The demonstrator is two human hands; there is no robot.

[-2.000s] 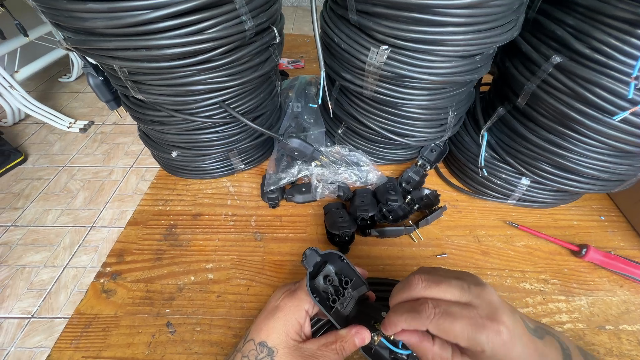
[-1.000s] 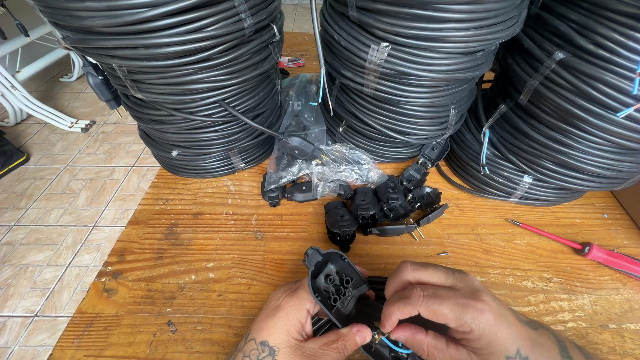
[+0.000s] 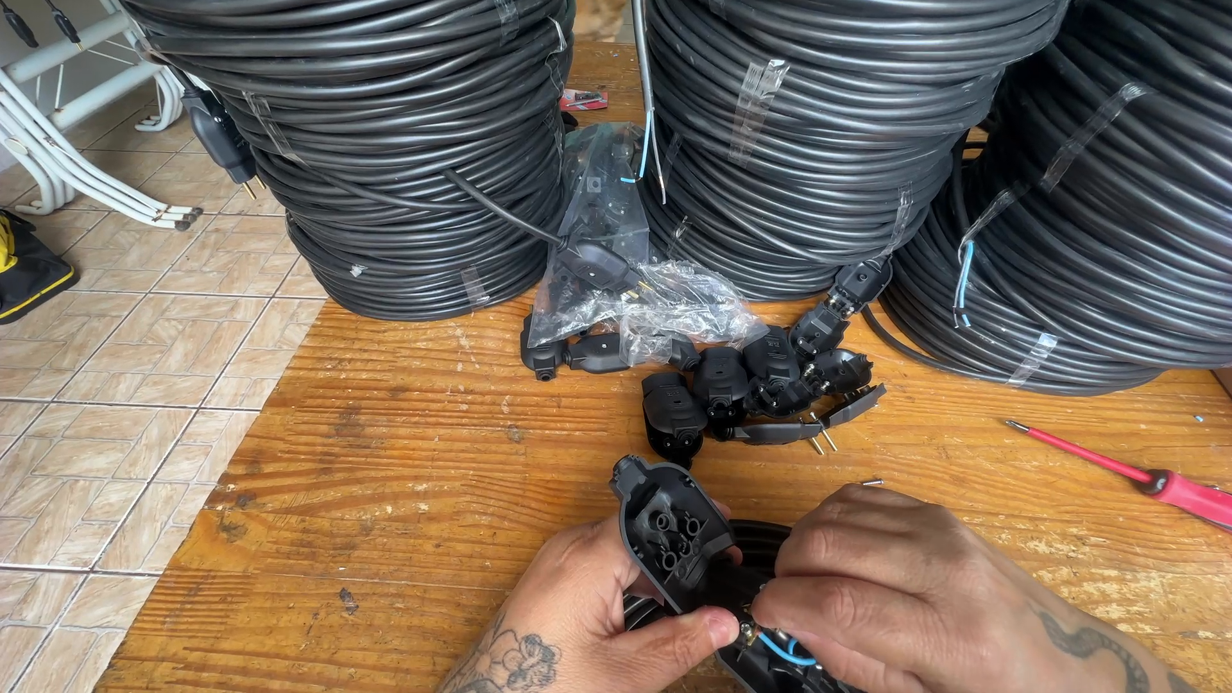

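Note:
Near the bottom of the head view, my left hand [image 3: 616,606] grips an opened black plastic plug housing [image 3: 666,529], its hollow inside facing up. My right hand [image 3: 866,587] pinches at the brass terminals in the housing's lower part, fingertips close to my left thumb. A blue wire [image 3: 787,654] curves out beside those terminals; what exactly the right fingertips hold is hidden. Under the hands lies black cable [image 3: 760,541]. Beyond them, several black plug parts [image 3: 674,409] are gathered on the wooden table, some with metal pins showing.
Large coils of black cable stand at the back left [image 3: 414,164], middle [image 3: 818,144] and right [image 3: 1107,212]. A clear plastic bag [image 3: 602,221] lies between the first two. A red-handled screwdriver [image 3: 1179,491] lies at the right, and a small metal pin [image 3: 871,482] by my right hand.

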